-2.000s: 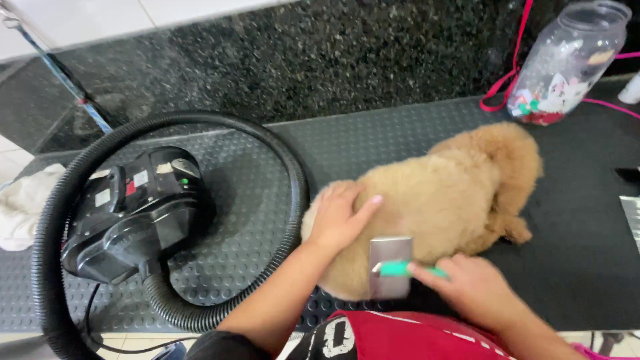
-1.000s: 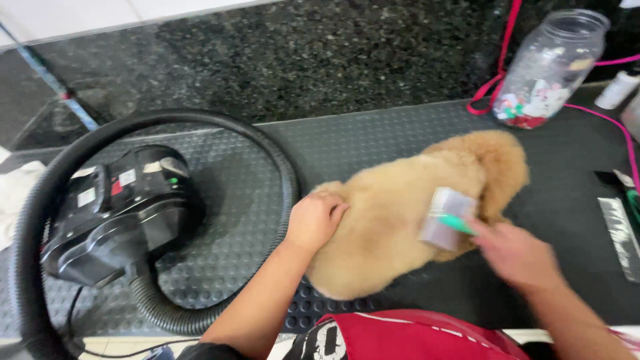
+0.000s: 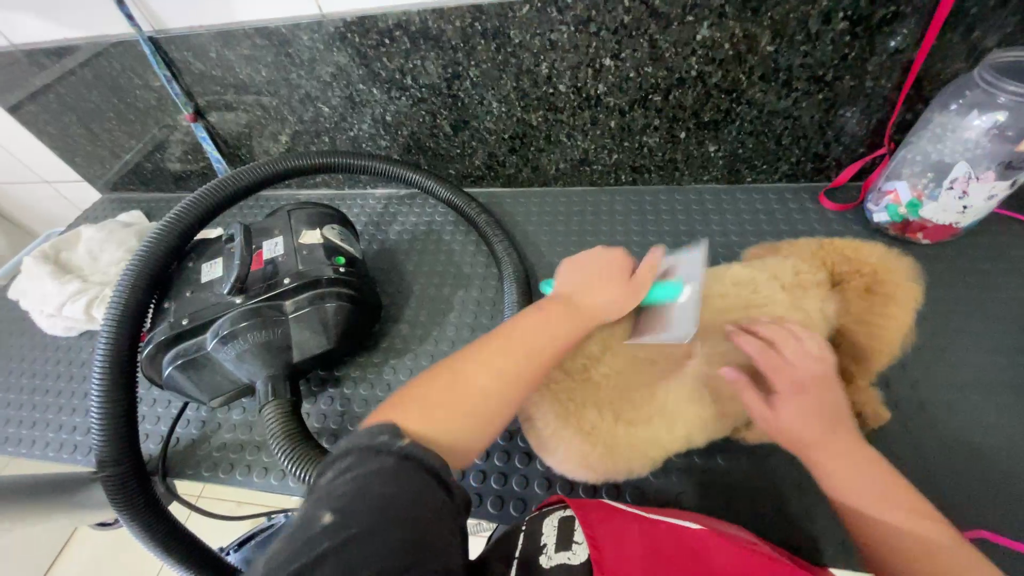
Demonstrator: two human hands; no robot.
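Observation:
A curly-coated tan dog (image 3: pixel 640 408) lies on the black studded rubber mat (image 3: pixel 432 312), its darker, fluffier head end at the right. My left hand (image 3: pixel 604 280) is closed around the green handle of a slicker brush (image 3: pixel 680 308), whose flat metal-coloured head is over the dog's back. Whether its bristles touch the coat cannot be told. My right hand (image 3: pixel 788 372) rests on the dog's side with the fingers spread, slightly blurred, and holds nothing.
At the left stands a black pet dryer (image 3: pixel 264 296) with a ribbed hose (image 3: pixel 472 208) looped around it. Behind it lies a white towel (image 3: pixel 80 272). A clear jar (image 3: pixel 952 160) with small coloured items stands back right, beside a pink strap (image 3: pixel 896 120). A dark granite backsplash (image 3: pixel 560 88) runs behind.
The slicker brush has passed from my right hand to my left hand. My right hand now lies on the dog's coat, where my left hand rested earlier without the brush.

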